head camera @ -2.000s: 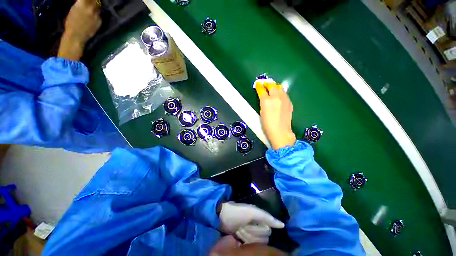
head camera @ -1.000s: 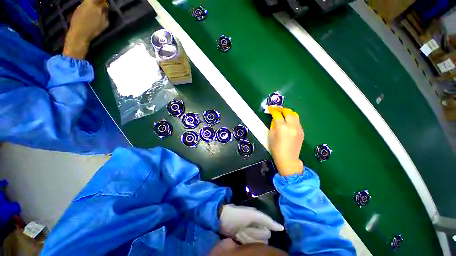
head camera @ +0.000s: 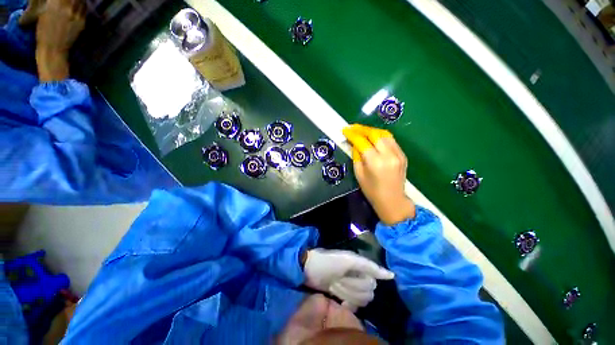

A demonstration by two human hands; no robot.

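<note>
My right hand (head camera: pixel 381 168), with yellow-orange finger cots, is over the pale side rail (head camera: pixel 290 84). Its fingertips are pinched on a white wipe, which is mostly hidden and hard to tell from the rail. A dark round part (head camera: pixel 390 109) lies on the green belt (head camera: pixel 431 128), up and right of the fingertips, not touched. Several more parts are spaced along the belt. My left hand (head camera: pixel 342 275), in a white glove, rests low in front of me, index finger extended and the others loosely curled, with nothing seen in it.
Several round parts (head camera: pixel 300 155) cluster on the dark bench (head camera: pixel 202 185). Behind them are a bag of white wipes (head camera: pixel 165 84) and a yellowish container with round metal tops (head camera: pixel 219 64). A glossy black phone (head camera: pixel 340 219) lies near my left hand. A coworker's blue sleeve (head camera: pixel 74 141) is at left.
My right hand has left the part on the belt and moved back to the side rail. The view has shifted, and the belt parts show in new positions. My left hand keeps its pose.
</note>
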